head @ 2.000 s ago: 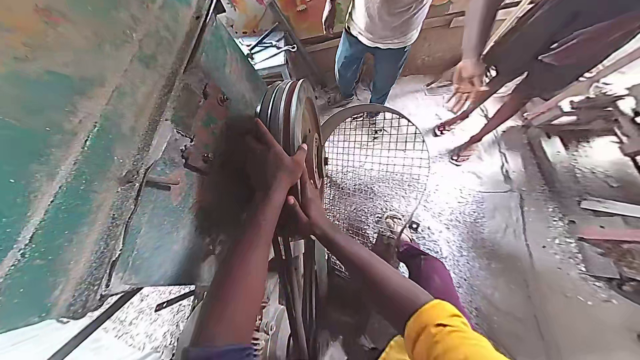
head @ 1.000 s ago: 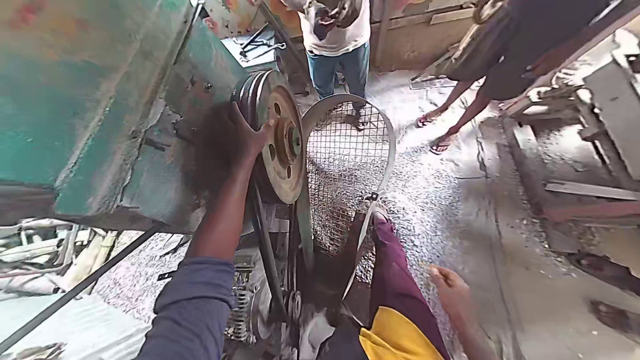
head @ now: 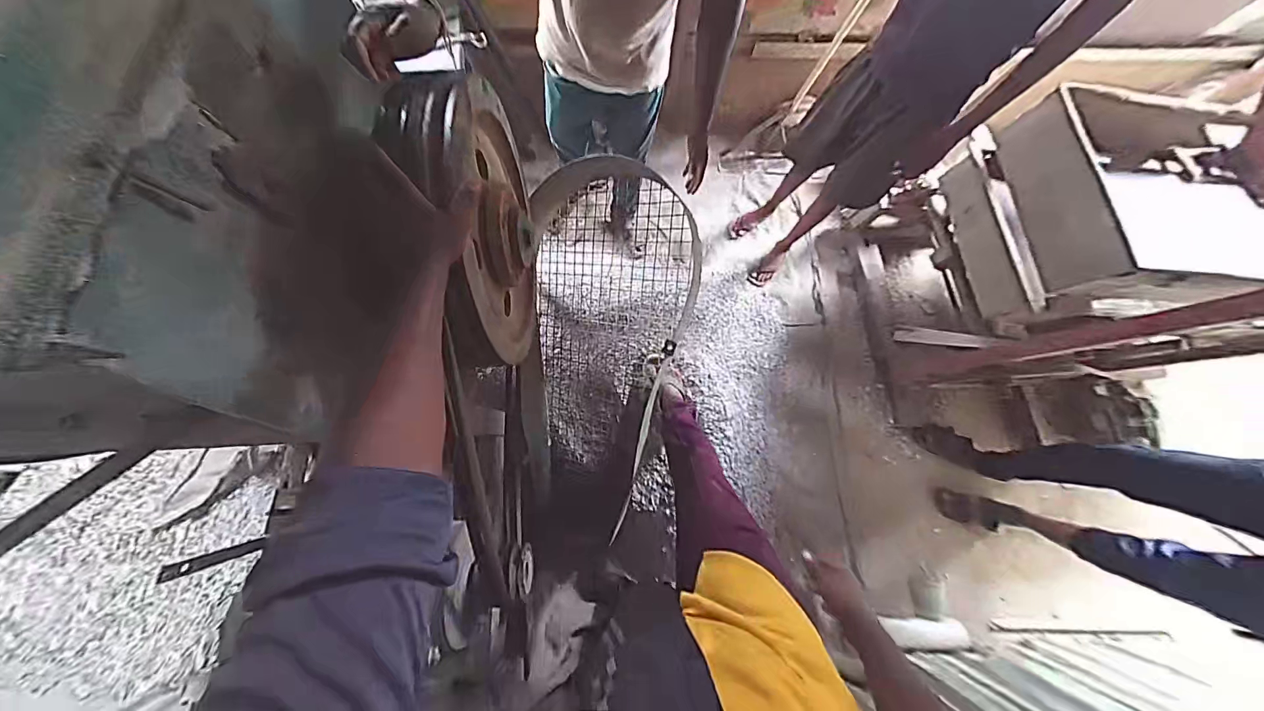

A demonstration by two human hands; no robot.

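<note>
A large grooved metal pulley wheel [head: 499,227] stands on the side of a green metal machine [head: 188,296], with drive belts [head: 469,464] running down from it. My left hand [head: 444,222] lies on the near side of the wheel's rim; its fingers are blurred and partly hidden in shadow. Low on the right, my right hand [head: 829,583] hangs beside my leg, touching nothing that shows; its fingers are hard to make out. A round wire-mesh belt guard [head: 617,267] with a metal rim stands just right of the wheel.
Two people [head: 602,89] [head: 849,148] stand beyond the guard, and another person's legs [head: 1136,494] reach in at right. A further hand [head: 385,39] is near the wheel's top. Wooden and metal frames [head: 1047,227] stand at right. Pale chips cover the floor [head: 731,395].
Two seconds ago both my hands were at the pulley wheel; my right hand has since come away, down to the lower right. My left hand is still at the wheel. Another person's legs have come into view.
</note>
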